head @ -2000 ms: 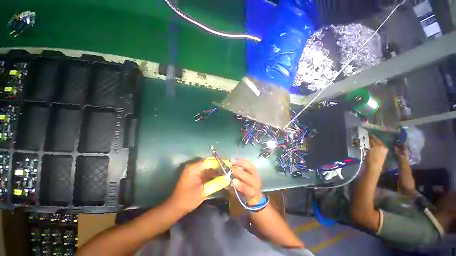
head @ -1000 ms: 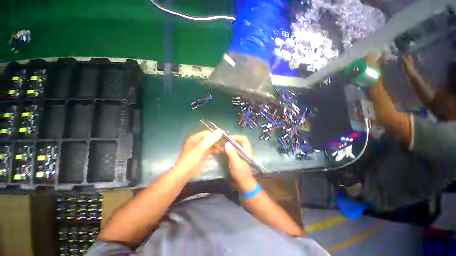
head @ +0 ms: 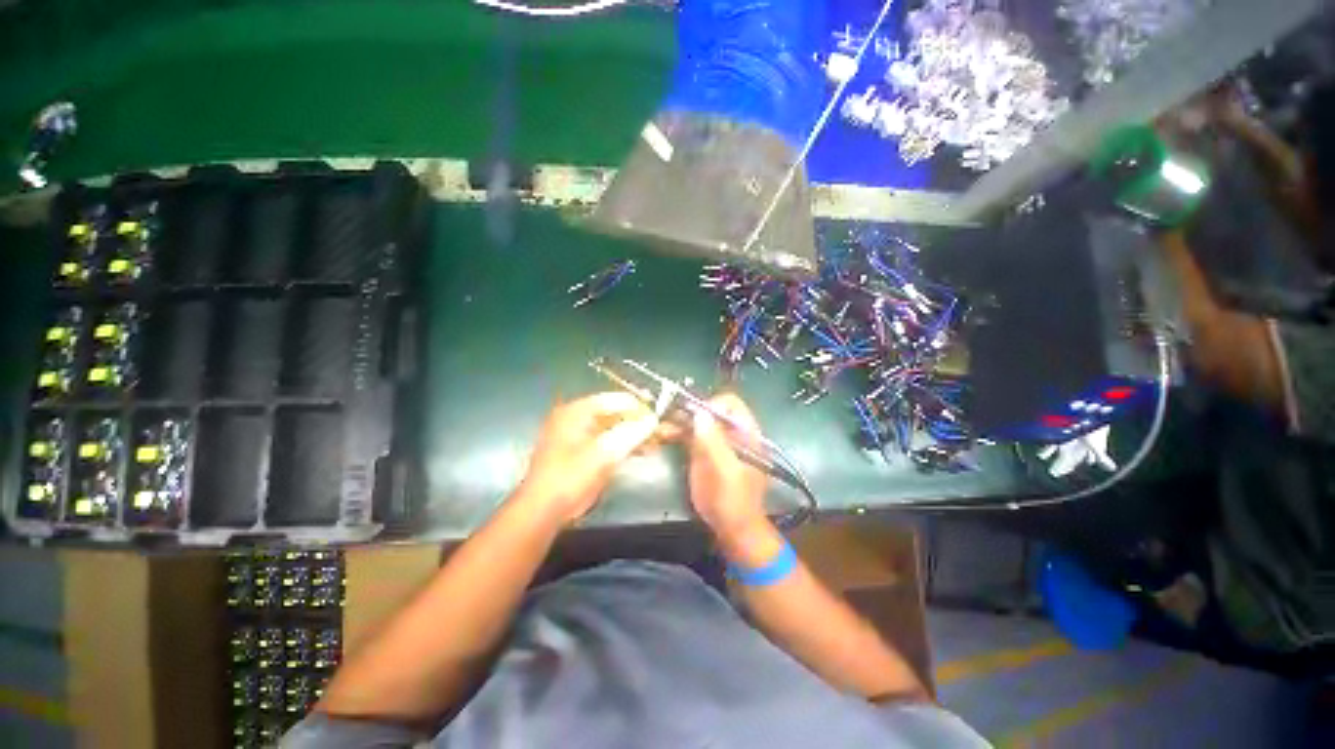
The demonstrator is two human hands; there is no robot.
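Note:
My left hand [head: 581, 451] pinches a small white part [head: 666, 397] between its fingertips, over the dark green bench mat. My right hand [head: 723, 465], with a blue wristband [head: 764, 566], is closed on the slim soldering iron [head: 627, 384]. The iron points up and left beside the white part, and its dark cord [head: 798, 490] loops behind the hand. The fingertips of both hands almost meet and hide the grips partly. Whether the tip touches the part cannot be told.
A black component tray [head: 398, 329] with some circuit boards [head: 161, 454] stands left. A tangled pile of lead wires [head: 864, 329] lies right, below the fume hood [head: 710, 190]. Beyond are a dark soldering station [head: 1057, 329], solder spool [head: 1152, 176], white parts [head: 959, 95] and another person's arm [head: 1223, 329].
Both hands have risen from the bench's front edge and come together over the mat. The view has shifted, and the other person's arm has moved up beside the solder spool.

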